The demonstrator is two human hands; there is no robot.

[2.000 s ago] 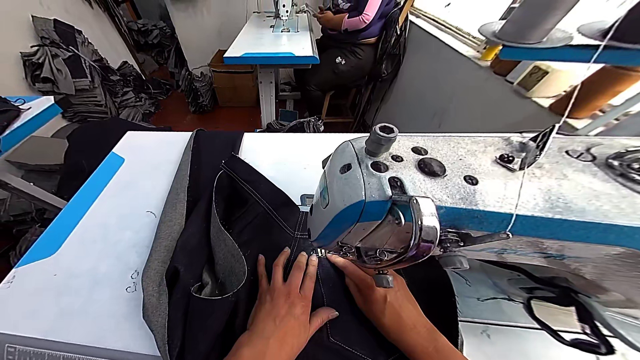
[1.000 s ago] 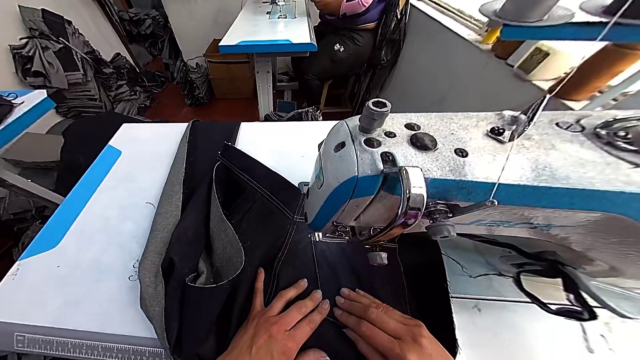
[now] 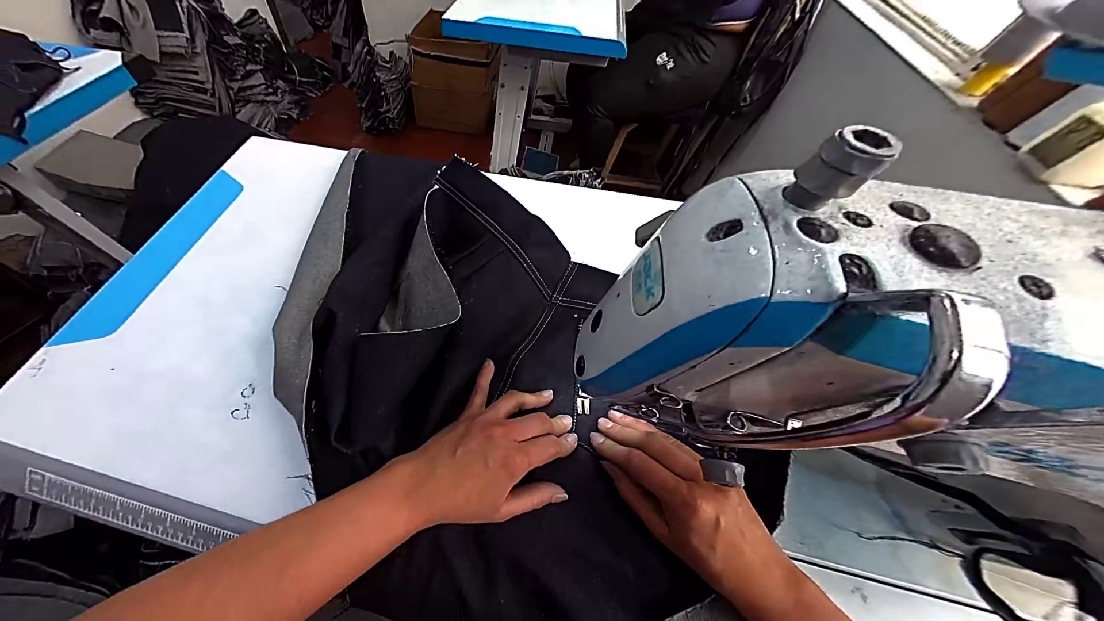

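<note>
Dark denim fabric point(image 3: 517, 561) with pale double stitching lies under the head of an industrial sewing machine point(image 3: 690, 276). Its presser foot point(image 3: 584, 403) rests on the cloth beside a stitched line; the needle cannot be made out. My left hand point(image 3: 496, 453) lies palm down on the denim, left of the foot, fingers spread and pointing at it. Just right of the foot and below the machine head, my right hand point(image 3: 668, 479) presses flat on the same cloth, fingers close together. A folded edge of the denim shows its grey reverse side point(image 3: 423, 289).
The white sewing table point(image 3: 190, 345) has a blue corner strip and a ruler point(image 3: 129, 509) along its near edge. Beyond it are a second table point(image 3: 535, 30), a seated person point(image 3: 664, 78), a cardboard box point(image 3: 453, 78) and piles of dark garments point(image 3: 198, 69). Eyeglasses point(image 3: 1026, 561) lie at right.
Both hands have moved up the cloth toward the presser foot since one second ago, when they lay nearer the table's front. The view has shifted closer.
</note>
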